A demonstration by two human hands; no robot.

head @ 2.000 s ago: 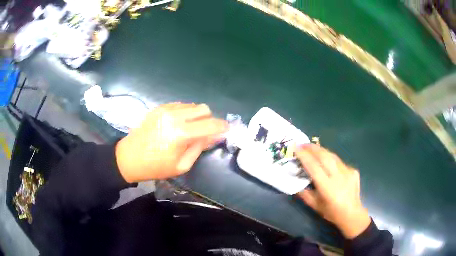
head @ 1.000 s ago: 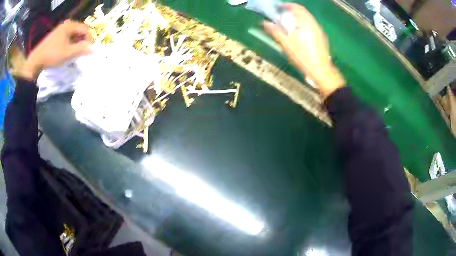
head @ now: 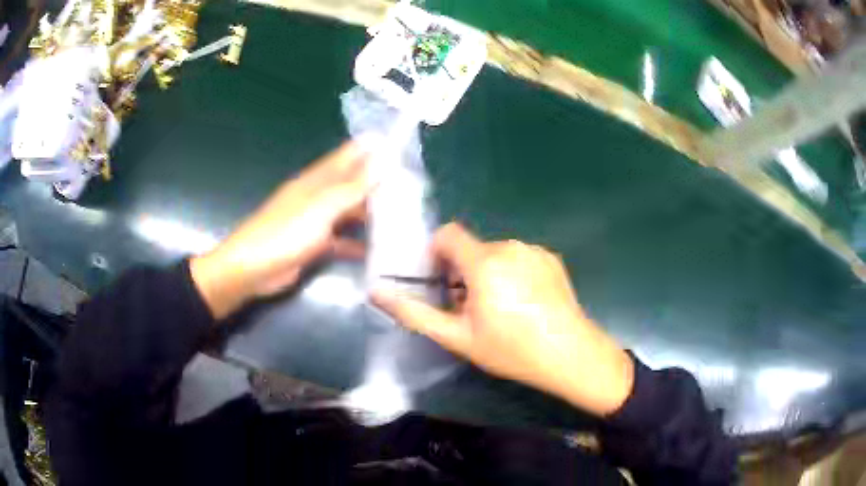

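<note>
A white socket housing [head: 380, 59] with a green circuit board [head: 432, 52] inside lies open side up at the top middle, at the raised strip. Its bagged white cord [head: 401, 214] runs from it toward me. My left hand [head: 294, 228] is at the left side of the bag, blurred, its fingertips touching or close to it; its grip is unclear. My right hand [head: 517, 308] is on the bag's right side, thumb and fingers around its lower part, with a thin dark stick [head: 413, 280] between the fingers. The bag's lower end lies at the table's front edge.
A heap of brass strips [head: 142, 43], some with white wires, lies at the upper left beside stacked white housings [head: 59, 114]. A wooden strip [head: 608, 100] crosses the table. Beyond it, another open white unit [head: 724, 93] lies on the green surface at the right.
Both hands have come back from the far left and far side to the middle. A housing with bagged cord now lies before me where the table was bare one second ago. The view has shifted.
</note>
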